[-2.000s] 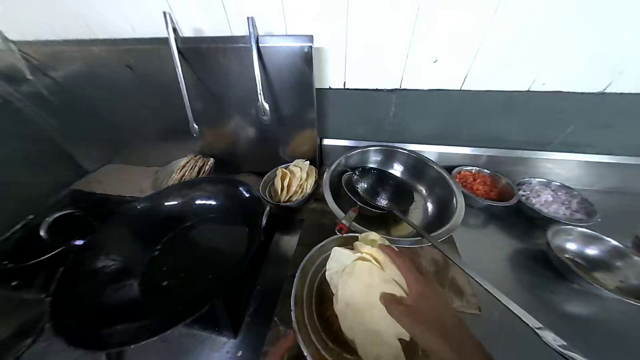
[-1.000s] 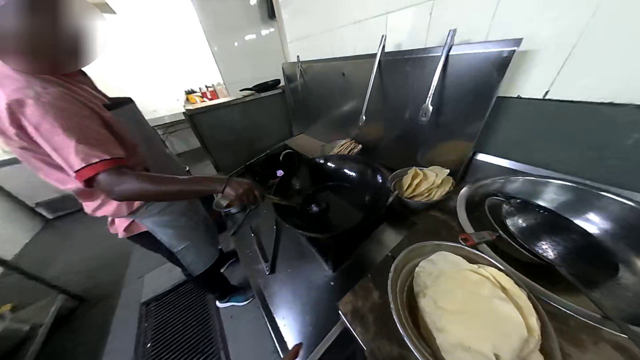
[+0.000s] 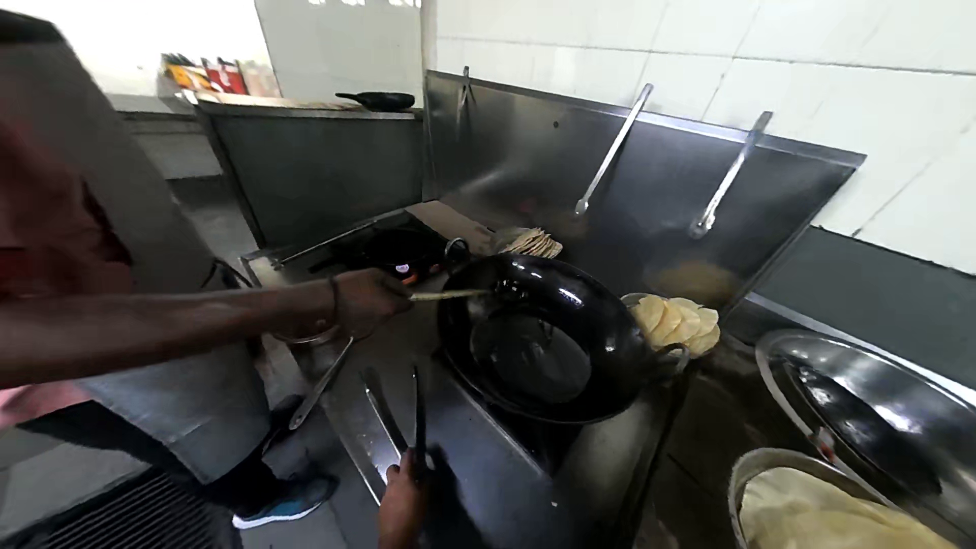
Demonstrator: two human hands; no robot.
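My left hand is closed round the handle end of metal tongs, whose arms stand apart above the steel stove top. A large black wok with dark, shiny liquid sits just beyond it. The co-worker's hand holds a slim stick-like handle that reaches over the wok's left rim. Flat pale dough rounds fill a steel bowl at the lower right. Puffy fried discs are heaped in a smaller bowl right of the wok. My right hand is out of view.
The co-worker stands close on the left. A wide steel basin with a dark ladle or pan in it is at the right. Flatbreads are stacked behind the wok. Tongs hang on the metal backsplash.
My view has swung left. My left hand now holds tongs. The hand that touched the dough rounds two seconds ago is no longer seen. The co-worker's arm now reaches across in front of me.
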